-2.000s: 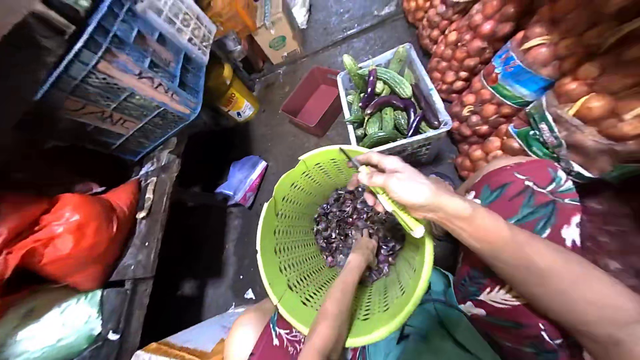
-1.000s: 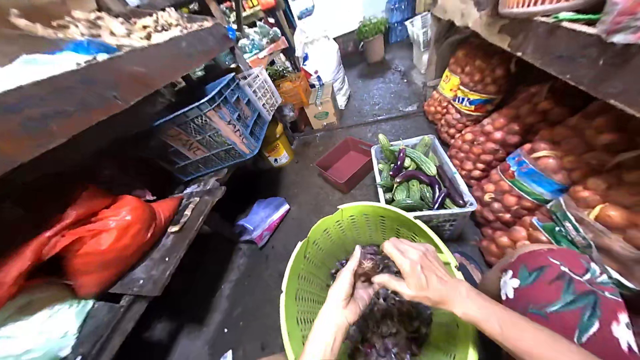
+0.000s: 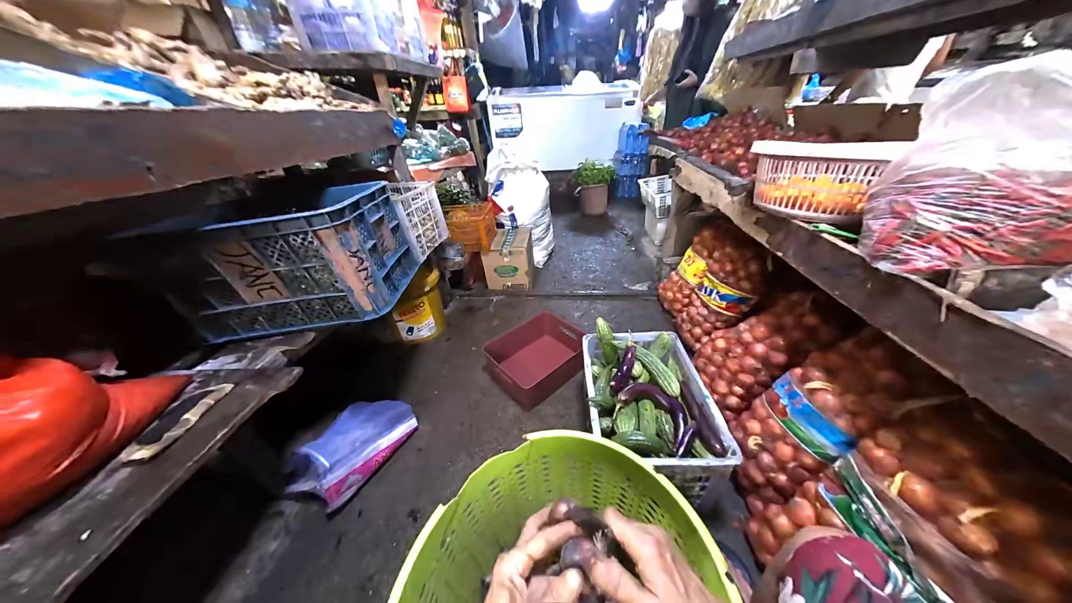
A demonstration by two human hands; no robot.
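Note:
At the bottom of the head view, my left hand [image 3: 533, 563] and my right hand [image 3: 646, 563] are close together inside a lime-green perforated plastic basket [image 3: 546, 456]. Small dark purple bulbs [image 3: 579, 553], possibly shallots or small onions, are held between the fingers of both hands. The bottom of the basket and most of its contents are hidden by the hands and the frame edge. No knife shows. Just beyond the basket's rim stands a white plastic crate [image 3: 722, 448] with green ridged gourds [image 3: 657, 371] and purple eggplants [image 3: 653, 394].
A dark red plastic tray [image 3: 536, 358] and a crumpled plastic packet [image 3: 356, 448] lie on the floor. Mesh sacks of onions [image 3: 754, 360] line the right, below a wooden shelf [image 3: 921, 310]. At left are a blue crate [image 3: 293, 268], a yellow bucket [image 3: 419, 310] and an orange-red bag [image 3: 75, 423].
Two seconds ago my right hand held a knife with a light green handle over the basket while my left reached into the bulbs; now both hands are together around bulbs. The view has tilted up.

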